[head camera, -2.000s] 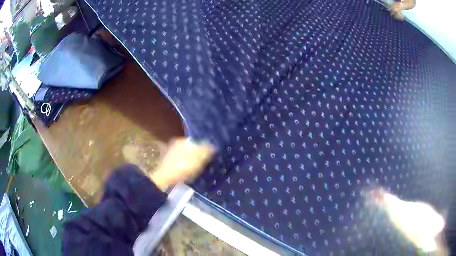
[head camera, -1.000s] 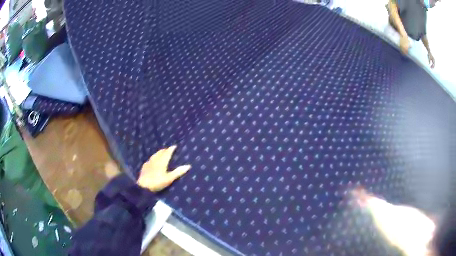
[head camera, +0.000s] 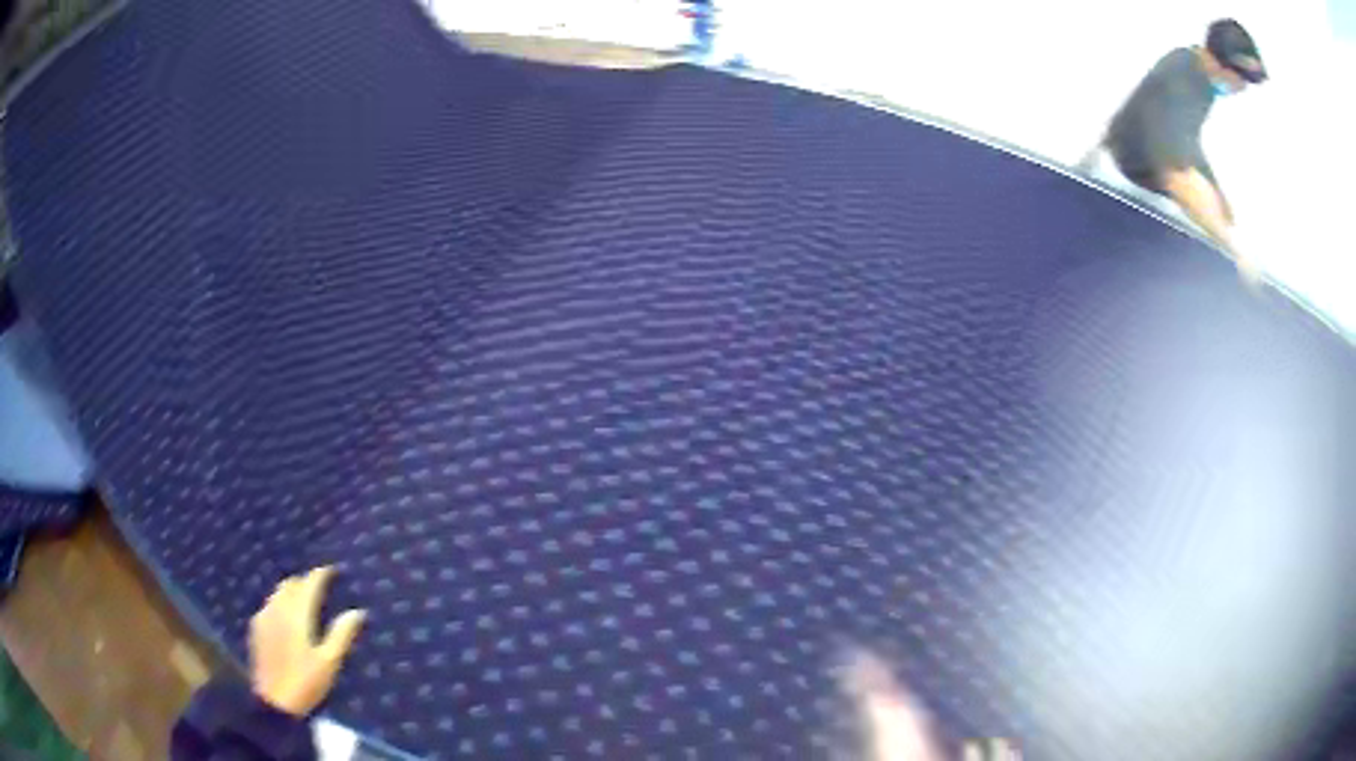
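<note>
A wide dark navy fabric ply (head camera: 669,402) with rows of tiny pale motifs fills most of the view. My left hand (head camera: 302,639) is at the lower left, over the fabric near its edge, with thumb and fingers apart and nothing in it. My right hand (head camera: 888,711) is at the bottom, blurred and partly cut off by the picture's edge; its fingers cannot be made out. A small piece of the white rail (head camera: 350,743) shows beside my left sleeve.
A person (head camera: 1167,127) in dark clothes leans over the far edge at the upper right. Brown table board (head camera: 104,639) and grey-blue folded cloth (head camera: 33,416) are at the left. A small blue object (head camera: 699,23) is at the far edge.
The view has swung, so the fabric fills more of it. My left hand shows lower and further left, still spread. My right hand shows lower and further left. The other person is now more fully in view.
</note>
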